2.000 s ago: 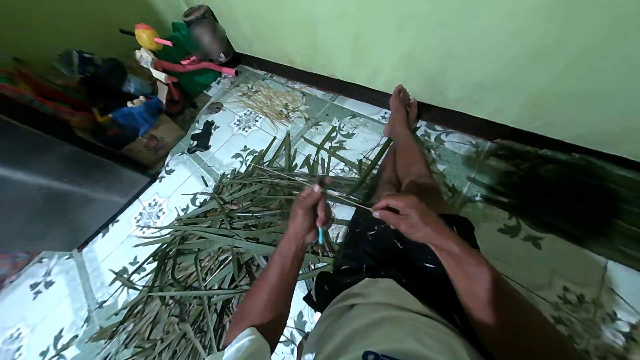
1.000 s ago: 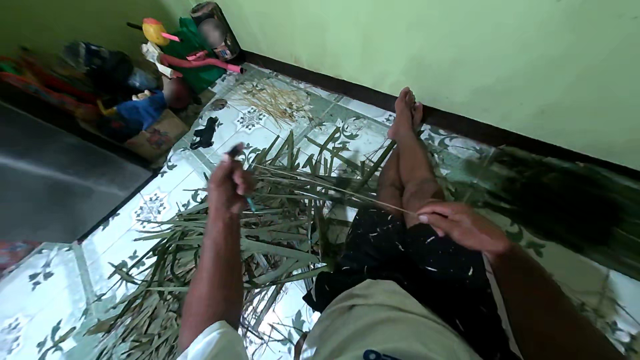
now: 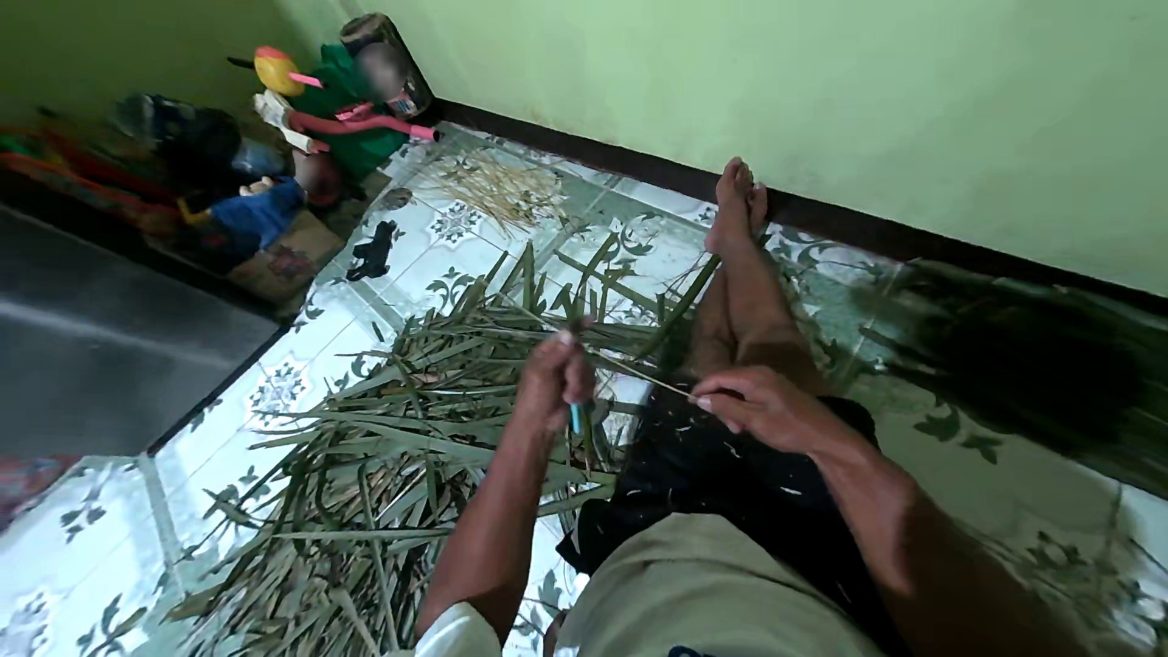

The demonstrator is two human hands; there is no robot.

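My left hand [image 3: 557, 379] is closed around a tool with a light-blue handle [image 3: 576, 418]; its dark upper end is blurred, so its kind cannot be told. Between thumb and fingers, my right hand [image 3: 753, 406] pinches one end of a thin pale leaf rib [image 3: 652, 378]. The rib runs up and left past my left hand over the leaves. A large heap of long green leaf strips [image 3: 401, 438] lies on the floor below and left of my left hand. Both hands are over my lap and the heap's right edge, a short way apart.
Thin pale strips [image 3: 502, 187] lie near the wall on the tiled floor [image 3: 438, 251]. A small black object [image 3: 372, 251] is beside them. Toys and a cylindrical container [image 3: 388, 64] fill the corner. A dark heap [image 3: 1022, 356] lies at right, and my outstretched legs [image 3: 762, 301] reach the wall.
A second ago my left hand was farther left, away from my right hand; now it is back close to it. My right hand still holds the rib.
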